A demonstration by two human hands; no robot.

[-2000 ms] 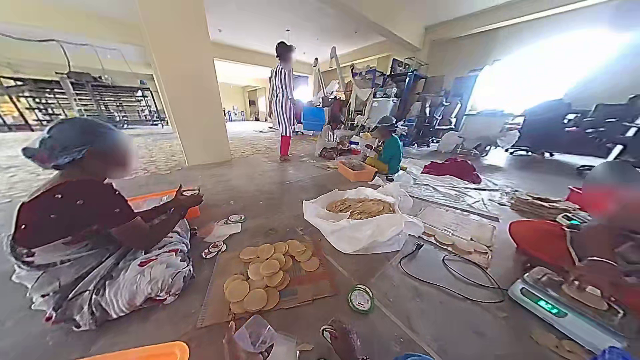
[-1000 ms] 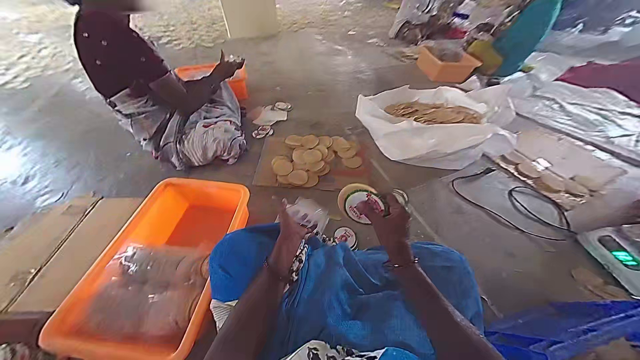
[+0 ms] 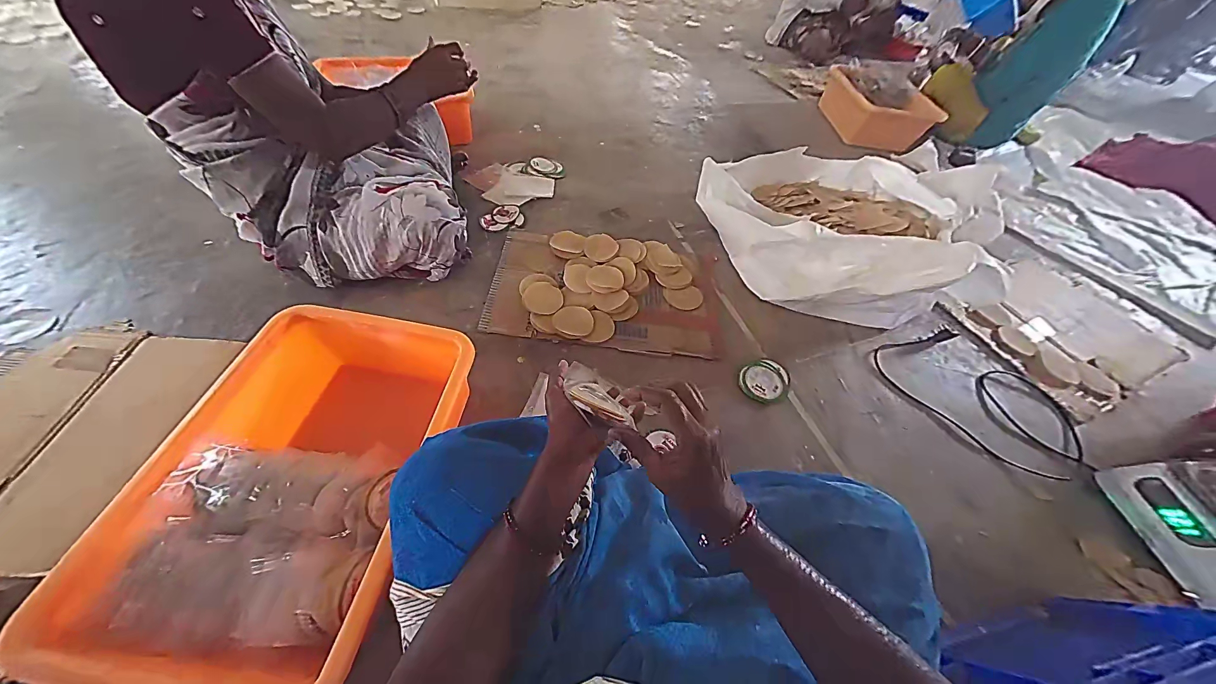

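My left hand [image 3: 573, 423] grips a small clear plastic packet [image 3: 597, 397] with something round and flat inside, above my lap. My right hand [image 3: 686, 456] is at the packet's right edge, fingers bent; whether it pinches the packet cannot be made out. Beyond my hands, a pile of thin round tan discs [image 3: 605, 278] lies on a flat cardboard piece [image 3: 665, 339]. A round printed label with a green rim [image 3: 764, 381] lies on the floor to the right. Another round label [image 3: 661, 440] shows partly behind my hands.
An orange tub [image 3: 456, 380] with filled clear packets [image 3: 256, 551] stands at my left, beside flattened cardboard [image 3: 114, 437]. A person sits front left by another orange tub [image 3: 458, 116]. A white sack [image 3: 807, 271] of discs, a black cable [image 3: 950, 440], a digital scale [image 3: 1154, 532] and a blue crate [image 3: 1073, 646] are at right.
One second ago my hands were apart, the right at a round printed label and the left by clear plastic. Now they are together at the packet. The view has tilted down since the oldest frame.
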